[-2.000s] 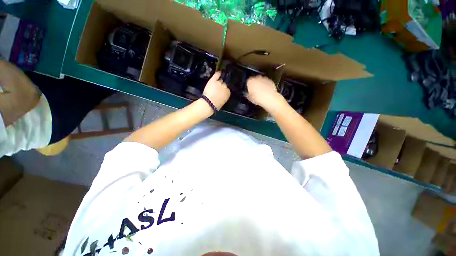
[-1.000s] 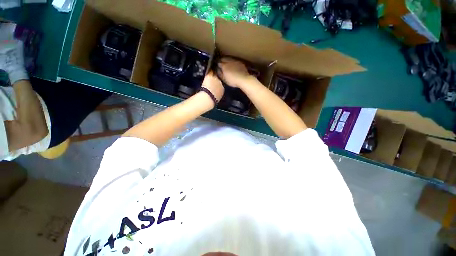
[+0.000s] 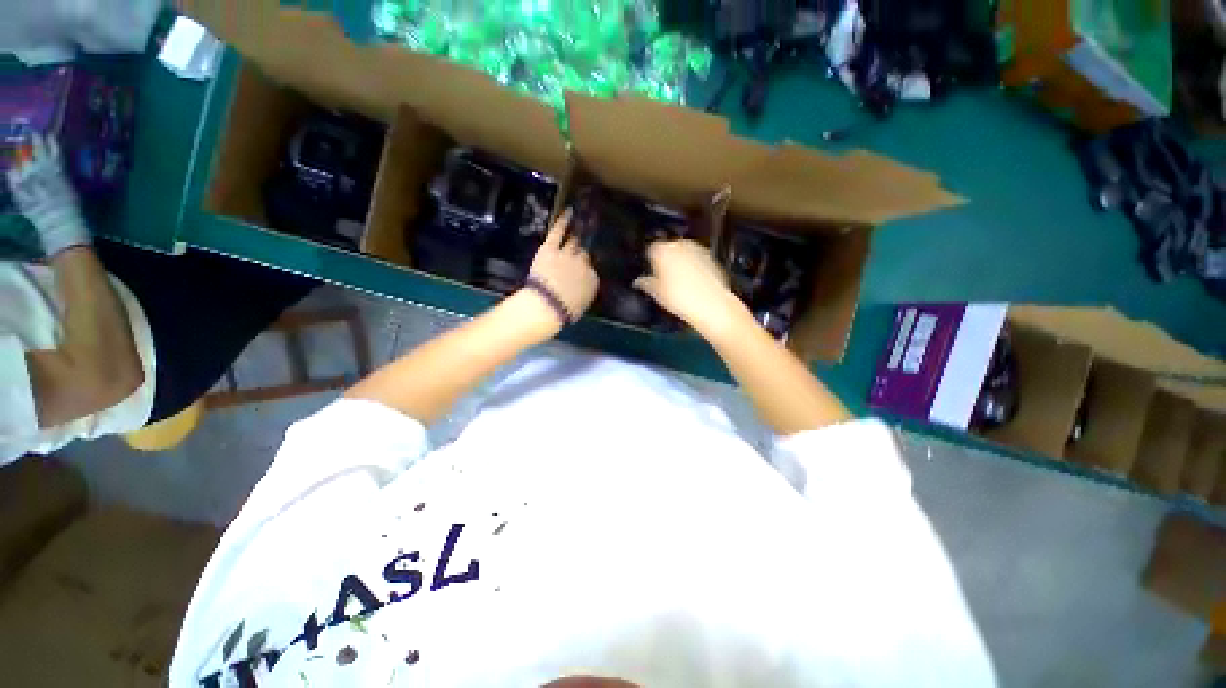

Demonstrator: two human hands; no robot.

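Brown retail cartons (image 3: 645, 132) stand side by side along the bench's near edge with their long flaps raised. Black devices sit in them, one (image 3: 468, 191) in the carton left of my hands and one (image 3: 320, 159) at the far left. My left hand (image 3: 562, 273) reaches into the third carton at its left side, fingers on black parts (image 3: 612, 235). My right hand (image 3: 683, 278) is at the same carton's right side with its fingers curled at the black parts. The fingertips of both hands are partly lost against the dark contents, so their grip is unclear.
Shiny green packets (image 3: 538, 47) lie behind the cartons. Dark cables (image 3: 928, 40) and black accessories (image 3: 1163, 202) lie farther right, near an orange-brown box (image 3: 1055, 61). A purple-and-white carton (image 3: 941, 360) heads another row at right. A co-worker's gloved hand (image 3: 47, 199) is at left.
My hands, close together one second ago, are now apart, the right one moved right and down. The dark cord seen sticking up earlier no longer shows. The co-worker's gloved hand has shifted onto a purple box.
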